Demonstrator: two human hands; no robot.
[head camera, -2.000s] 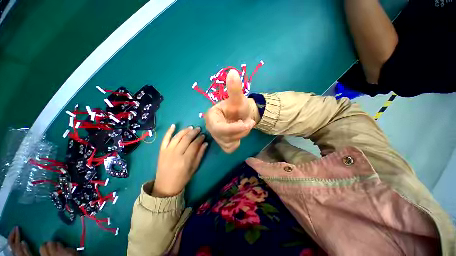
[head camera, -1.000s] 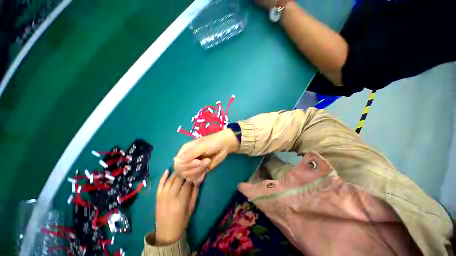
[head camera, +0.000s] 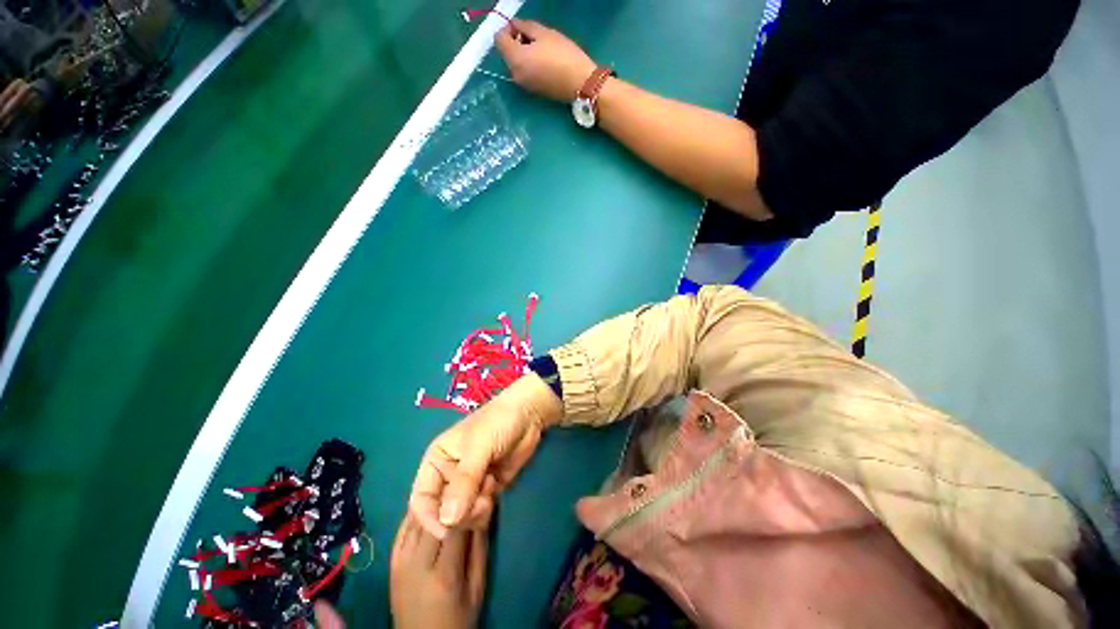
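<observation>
A pile of red cables with white plugs (head camera: 489, 366) lies on the green bench, just beyond my right wrist. My right hand (head camera: 473, 473) is over the fingers of my left hand, its own fingers curled and its thumb against them. No object shows in it. My left hand (head camera: 437, 578) is at the bottom edge, back up, with its fingertips hidden under my right hand. Black circuit boards (head camera: 332, 498) with red cables attached (head camera: 252, 571) lie in a heap at the lower left, cut off by the bottom edge.
A clear ridged plastic tray (head camera: 473, 160) lies by the white strip (head camera: 289, 307). Another person's hand (head camera: 547, 59) holds a small red cable at the top. A blurred fingertip (head camera: 327, 614) shows beside the boards. Black-and-yellow floor tape (head camera: 867, 277) is at the right.
The view has swung, so the cable pile and boards sit lower in the picture. My right hand has come down from its raised thumb-up pose onto my left hand's fingers.
</observation>
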